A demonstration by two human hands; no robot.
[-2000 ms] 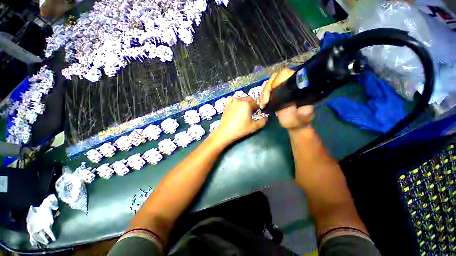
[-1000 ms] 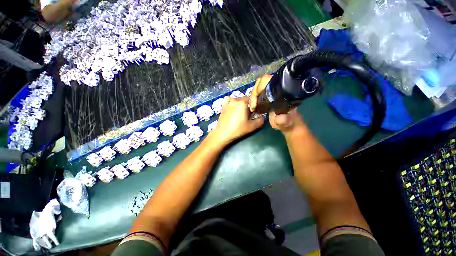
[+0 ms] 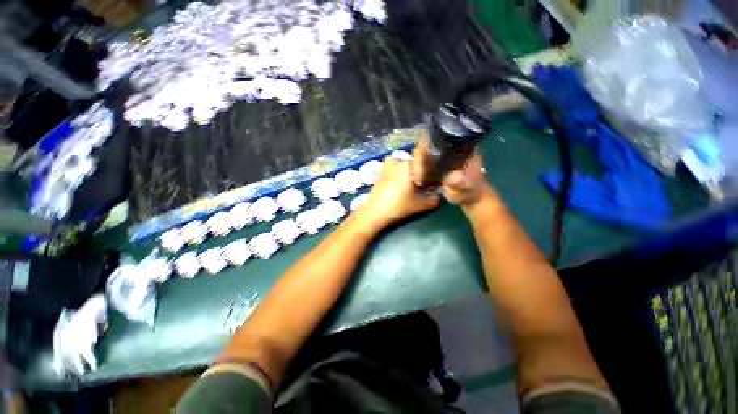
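The black electric screwdriver [image 3: 455, 133] stands nearly upright over the right end of the rows, its tip hidden between my hands. My right hand [image 3: 464, 179] is wrapped around its lower body. My left hand [image 3: 398, 194] is at the tip, fingers bent down over the row; what its fingertips touch is hidden and blurred. White plastic assemblies [image 3: 263, 245] lie in two rows along the bench edge, running left from my left hand. The black cord [image 3: 564, 174] loops behind the screwdriver and down its right side.
A heap of white parts [image 3: 235, 57] lies on the scuffed black surface [image 3: 267, 145]. A small clear bag [image 3: 132, 289] and white glove [image 3: 78, 335] are at left. Blue cloth [image 3: 619, 174] and a large clear bag [image 3: 651, 89] are at right. Small specks [image 3: 241, 309] lie on the green mat.
The screwdriver has tilted from leaning right to nearly upright, and its cord loop has drawn in to the left. The view has shifted slightly and blurred. The hands remain close together.
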